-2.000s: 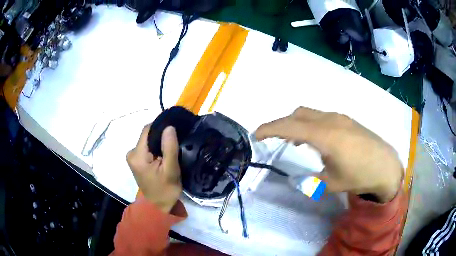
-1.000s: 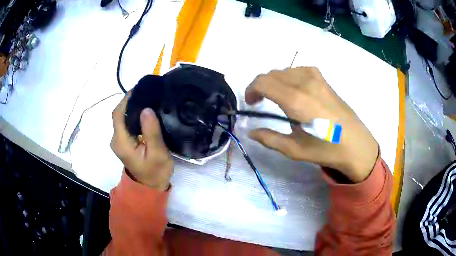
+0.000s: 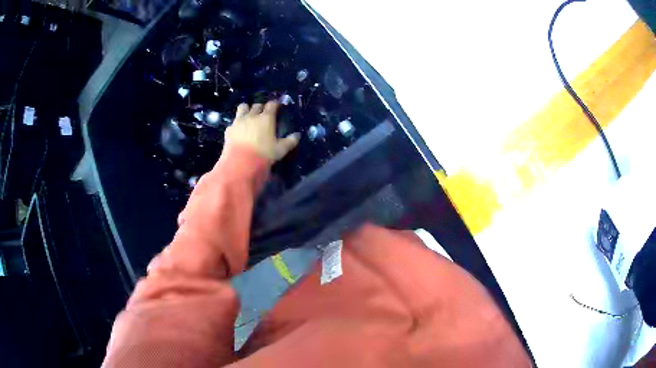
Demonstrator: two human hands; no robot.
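My left hand (image 3: pixel 257 134) is over a dark tray (image 3: pixel 133 208) with its fingers and thumb apart. Its fingertips are among small white and silvery parts (image 3: pixel 213 117); I see nothing held between them. My right hand is not in view. A white camera body (image 3: pixel 604 316) is at the lower right, cut off by the picture's edge, with a black part (image 3: pixel 644 269) beside it. A black cable (image 3: pixel 586 111) curves over the white mat above it.
The white mat (image 3: pixel 460 79) with orange-yellow tape (image 3: pixel 532 154) lies to the right of the tray. A dark bar (image 3: pixel 327 172) crosses the tray's near side. Dark crates or boxes (image 3: pixel 43 165) stand at the left. My orange clothing (image 3: pixel 410 302) fills the lower middle.
The view has swung left to the dark tray. My left hand has let go of the black camera housing and moved into the tray. My right hand has gone out of view.
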